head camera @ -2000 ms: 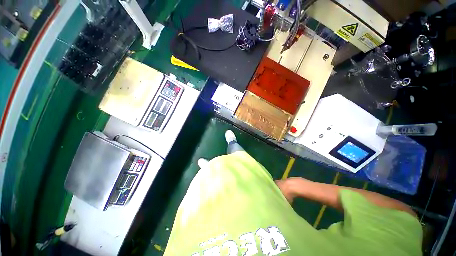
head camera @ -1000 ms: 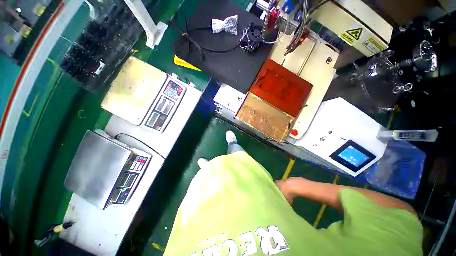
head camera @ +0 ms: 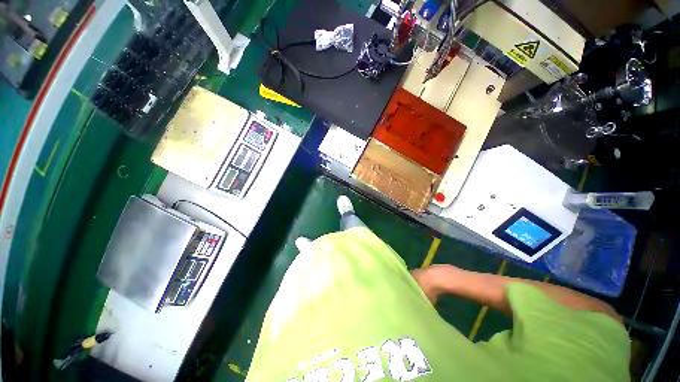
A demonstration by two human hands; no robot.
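Note:
My right forearm bends in front of my green shirt. My right hand (head camera: 426, 281) is at the shirt's edge, mostly hidden, so its fingers and any grip cannot be seen. My left hand is not in view. Ahead, a red-brown slab (head camera: 422, 131) lies beside a tan-brown slab (head camera: 395, 176) on the cream bed of the bench machine (head camera: 477, 104). Neither hand touches them. The lit touchscreen (head camera: 527, 230) is on a white cabinet right of the slabs.
A black mat (head camera: 339, 93) holds a crinkled bag (head camera: 335, 37) and black cable (head camera: 287, 66). Left are a tan scale (head camera: 200, 134), a silver scale (head camera: 149, 250) and an electric screwdriver (head camera: 86, 346). A red button (head camera: 440, 198) and a plastic-lined blue crate (head camera: 596, 254) are right.
The view has shifted slightly since the earliest frame. My right arm and the things on the benches show no clear movement.

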